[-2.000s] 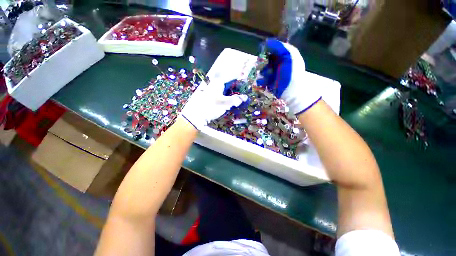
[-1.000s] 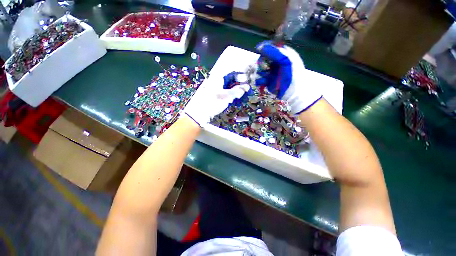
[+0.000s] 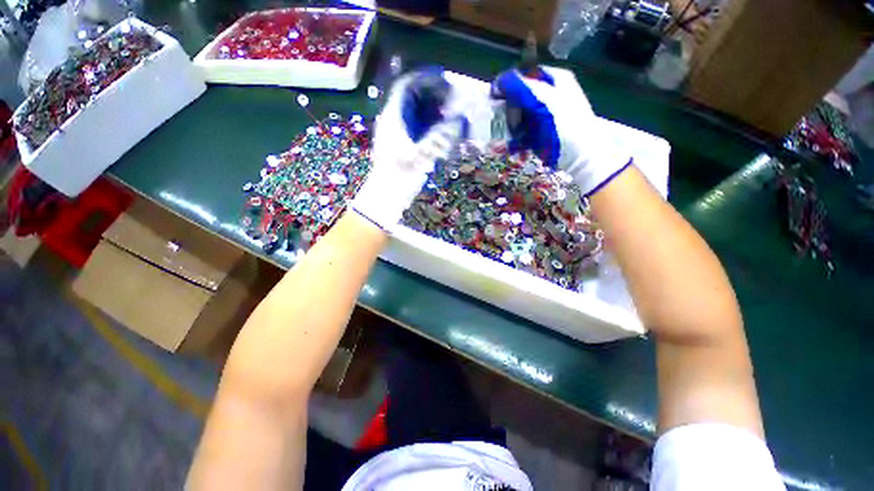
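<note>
My left hand [image 3: 407, 149], in a white glove with blue fingers, is raised over the left part of the foam box [image 3: 517, 292]. It is motion-blurred with curled fingers; what it holds cannot be told. My right hand [image 3: 551, 125], gloved the same, is curled over the box's far side. A small greenish piece [image 3: 498, 125] shows beside its fingertips; whether a tool is inside the fist is hidden. The hands are a little apart. The box holds a heap of small circuit boards [image 3: 508, 211] with red wires and pale discs.
A pile of green wired panels [image 3: 311, 182] lies left of the box. A second foam box [image 3: 110, 120] and a shallow tray with red contents [image 3: 287, 40] stand further left. Loose wired parts [image 3: 803, 216] lie at right. Cartons [image 3: 776, 62] stand behind; an open carton [image 3: 158, 273] is below the bench.
My left hand has moved up and away from my right hand, which has shifted slightly right. The hands were close together over the box before. The view has shifted slightly.
</note>
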